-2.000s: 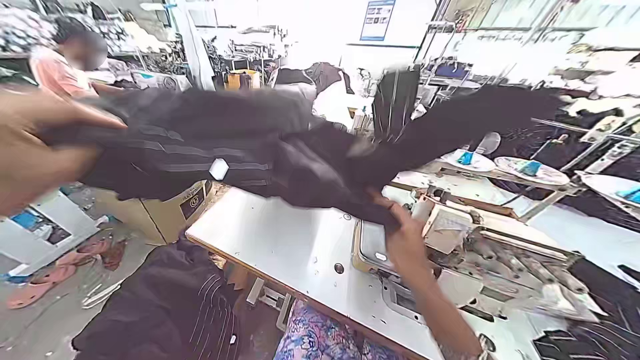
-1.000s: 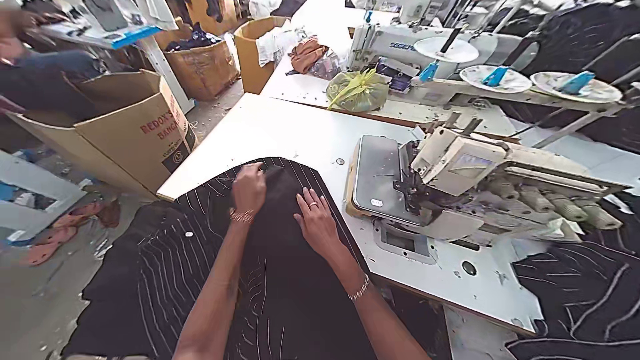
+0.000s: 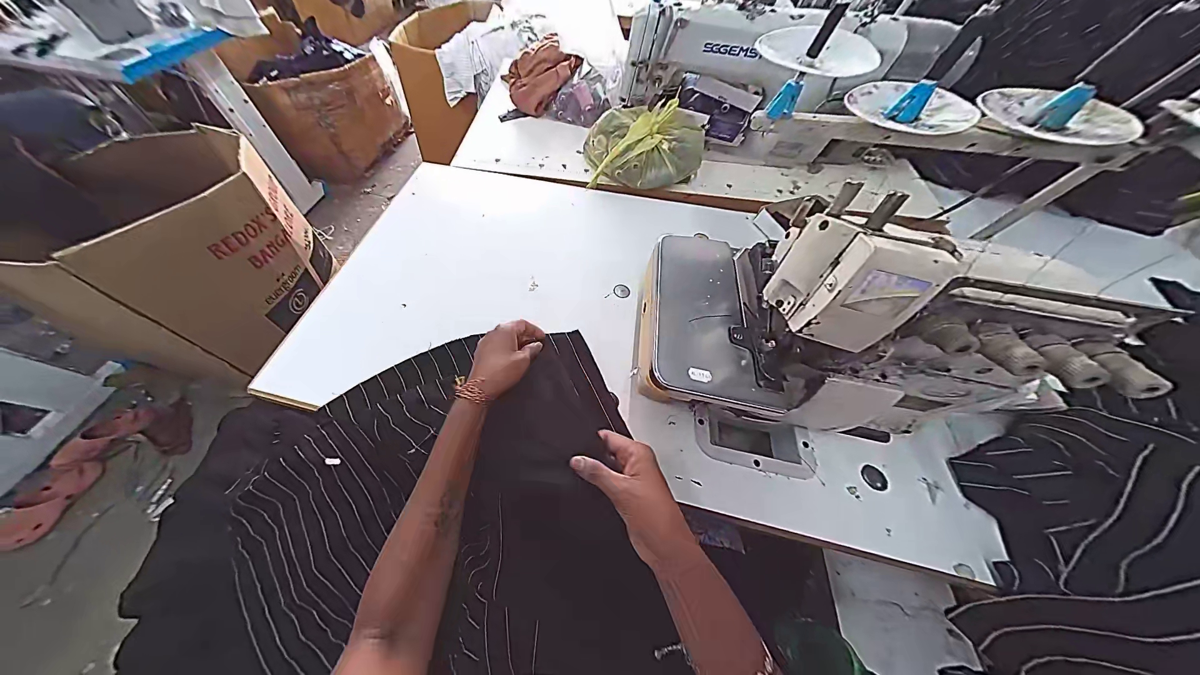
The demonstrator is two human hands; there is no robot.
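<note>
Black fabric with white stripes (image 3: pixel 375 441) lies over the near edge of the white table and hangs down toward me. My left hand (image 3: pixel 508 356) pinches the fabric near its far edge, the fingers curled together. Lower and to the right, my right hand (image 3: pixel 628 478) is at the fabric's right edge, thumb and fingers apart; whether it grips the edge I cannot tell. Right of both hands stands an overlock sewing machine (image 3: pixel 844 291) with a dark flat plate (image 3: pixel 698 319) at its left side.
Behind is another sewing machine (image 3: pixel 712 47) beside a tied plastic bag (image 3: pixel 647 145) and thread stands (image 3: pixel 909 106). An open cardboard box (image 3: pixel 159 244) stands left of the white table (image 3: pixel 506 234). More striped black fabric (image 3: pixel 1106 506) lies at the right; pink clogs (image 3: pixel 66 478) are on the floor.
The black fabric, held up in the air two seconds ago, now lies on the table. Since one second ago, my right hand has moved from the fabric's top toward its right edge. The view has swung down.
</note>
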